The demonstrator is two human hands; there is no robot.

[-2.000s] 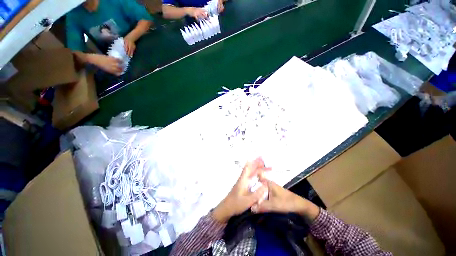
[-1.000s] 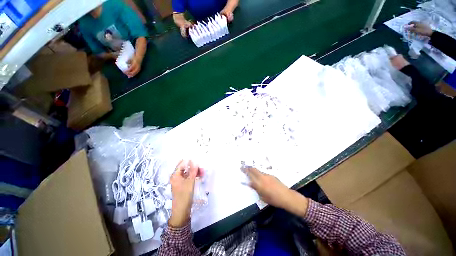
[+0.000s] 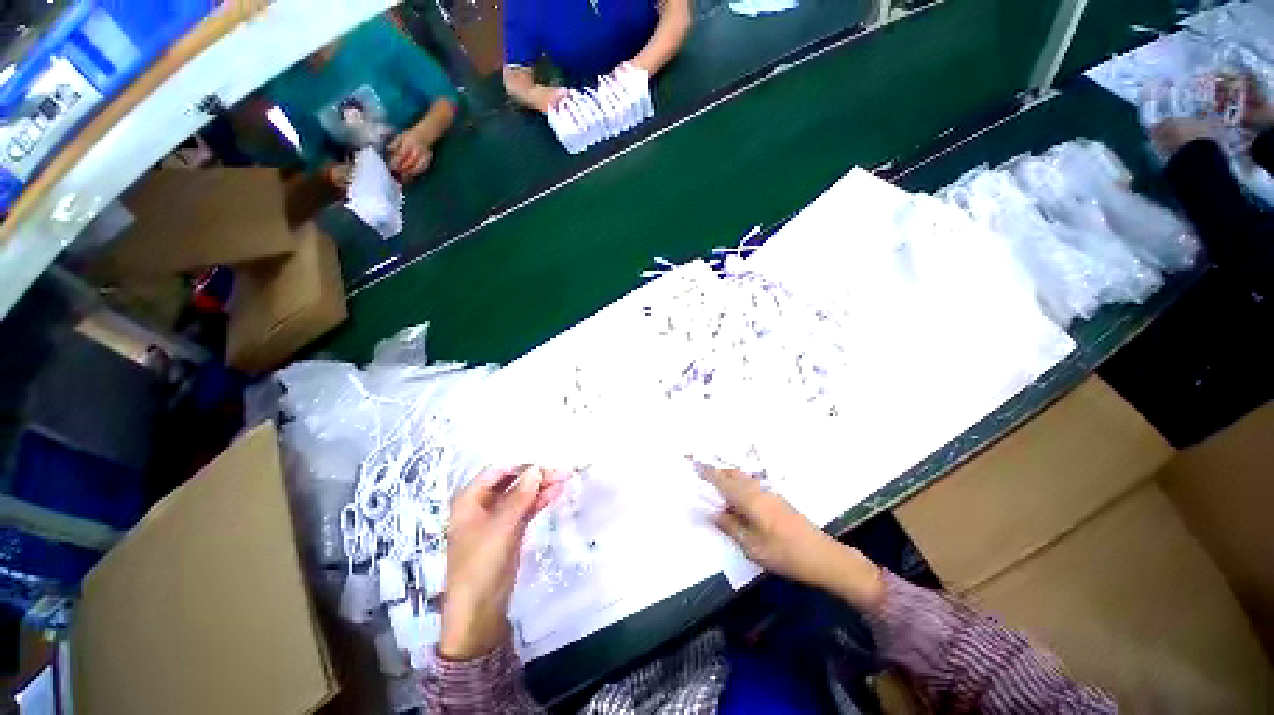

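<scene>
My left hand (image 3: 482, 548) is over the left part of the white work sheet (image 3: 894, 293), thumb and fingers close together; glare hides what is between them. A clear plastic bag (image 3: 562, 553) shows faintly beside it. My right hand (image 3: 775, 528) is low over the sheet, with its fingertips at a few small dark-tipped pieces; whether it grips one cannot be told. Many small white pieces (image 3: 741, 335) lie heaped on the sheet beyond my hands. White power adapters with coiled cords (image 3: 398, 503) are heaped left of my left hand, partly hidden by it.
A carton flap (image 3: 196, 587) stands at the left. An open carton (image 3: 1090, 559) is at the right bench edge. Clear plastic bags (image 3: 1069, 231) are piled at the sheet's right end. The green conveyor (image 3: 559, 259) runs behind. Two people work opposite; another person's arms show far right.
Over two seconds my hands have parted from being together near the bench edge, the left moving left. In the last second both have shifted little; the view has turned slightly.
</scene>
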